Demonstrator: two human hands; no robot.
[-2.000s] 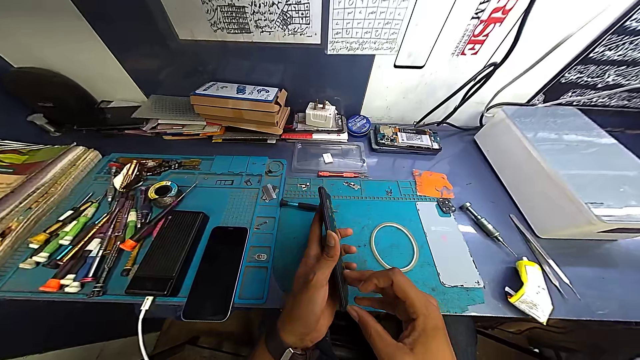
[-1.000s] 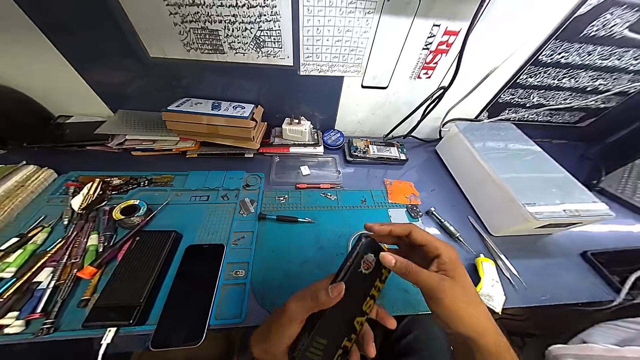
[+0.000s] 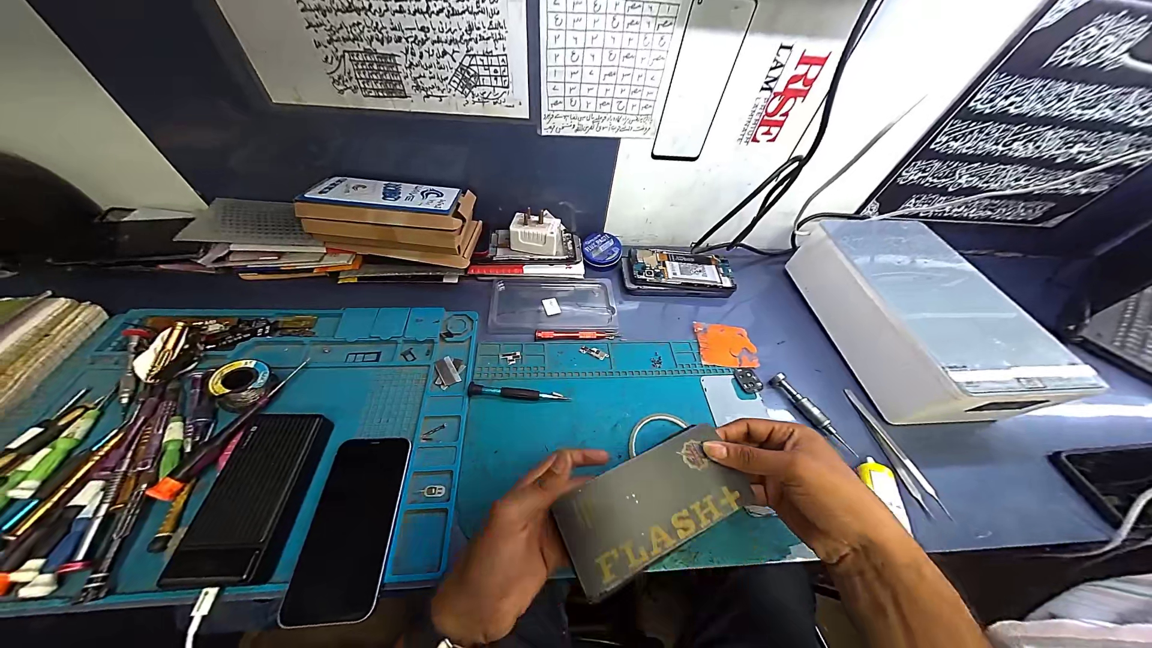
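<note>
A flat dark grey rectangular case with yellow lettering (image 3: 652, 513) is held tilted above the front edge of the teal work mat (image 3: 540, 427). My left hand (image 3: 513, 540) is at its left end, fingers behind it and thumb raised; its fingertips are hidden. The case's upper right corner is pinched between the thumb and fingers of my right hand (image 3: 792, 477). A pale ring (image 3: 655, 421) lies partly hidden behind the case. Left of it on the mat is a small dark screwdriver (image 3: 517, 392).
Left are a black phone (image 3: 346, 531), a ribbed black power bank (image 3: 247, 495) with a white cable, a solder reel (image 3: 239, 378) and several screwdrivers. Right are metal tweezers (image 3: 891, 445), a yellow-white tube (image 3: 884, 490) and a large white box (image 3: 936, 315). Cardboard boxes (image 3: 387, 225) stand behind.
The case, seen edge-on at first, has turned so its lettered face shows broadly. My right hand has come onto its upper right corner.
</note>
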